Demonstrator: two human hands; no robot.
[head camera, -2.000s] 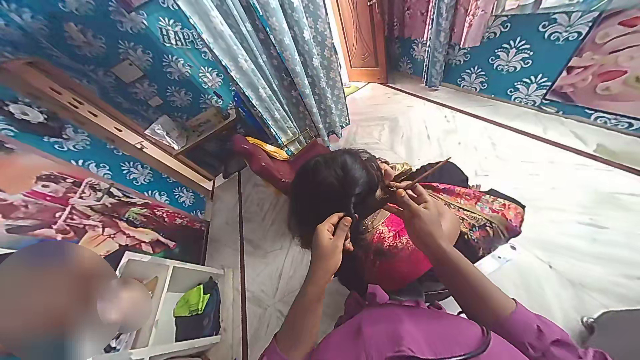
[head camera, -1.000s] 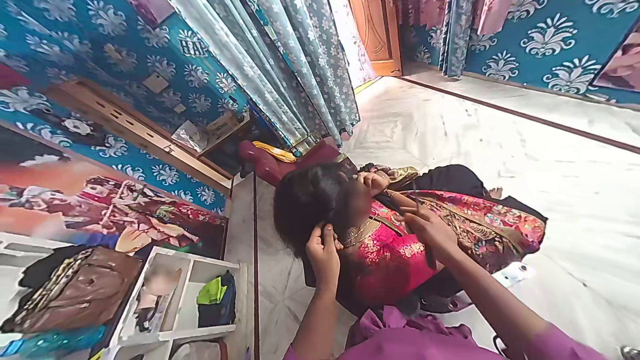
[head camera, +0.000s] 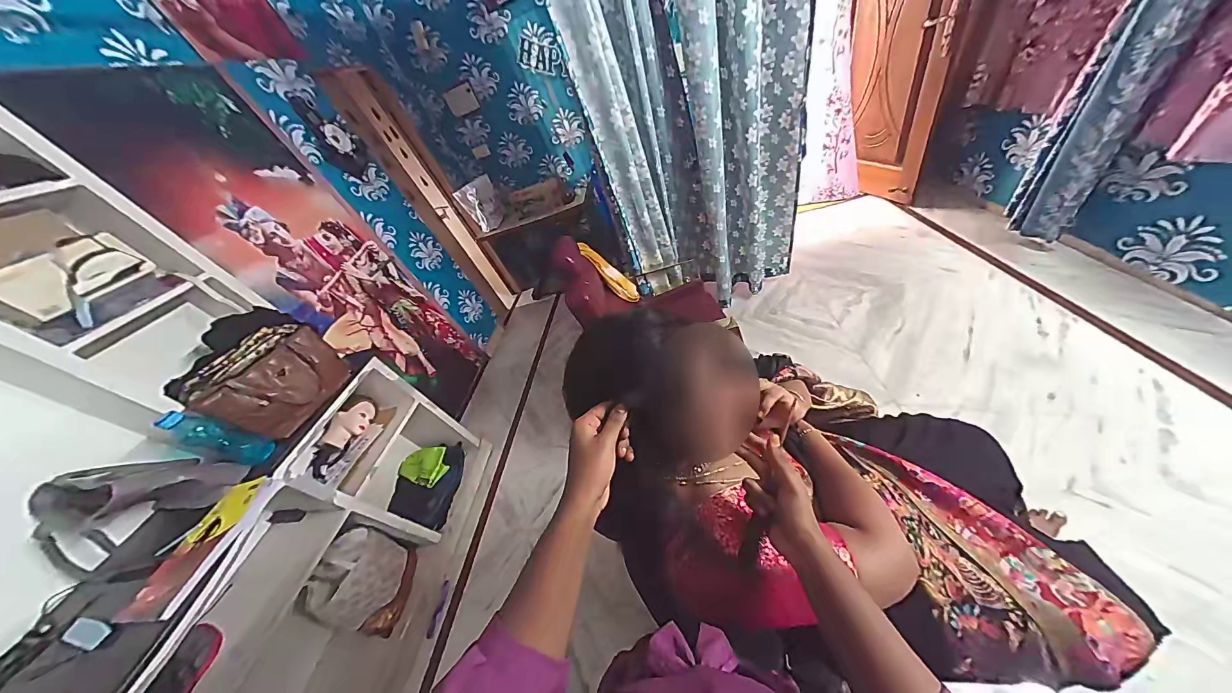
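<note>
A seated person in a pink blouse (head camera: 741, 568) and floral drape is right in front of me, turned partly to the right. My left hand (head camera: 602, 448) is at the side of the dark hair (head camera: 611, 375), its thumb and fingers pinched on a lock. Lower right of the head, my right hand (head camera: 782, 491) is raised before the person's chest; a dark strand seems to hang beneath it, and whether the fingers hold it is unclear. The person's own hand (head camera: 782, 404) is lifted near the chin, just beyond my right fingertips.
White shelving (head camera: 452, 534) stands at left, with a brown leather bag (head camera: 269, 385), a mannequin head (head camera: 358, 419) and folded cloth (head camera: 423, 467). A maroon chair (head camera: 587, 289) with yellow cloth is behind the person. Floral curtains (head camera: 760, 144) hang beyond, near a wooden door (head camera: 890, 87).
The person's head has turned from facing away to the right. My right hand has come down from beside the head to before the chest. The view has swung left.
</note>
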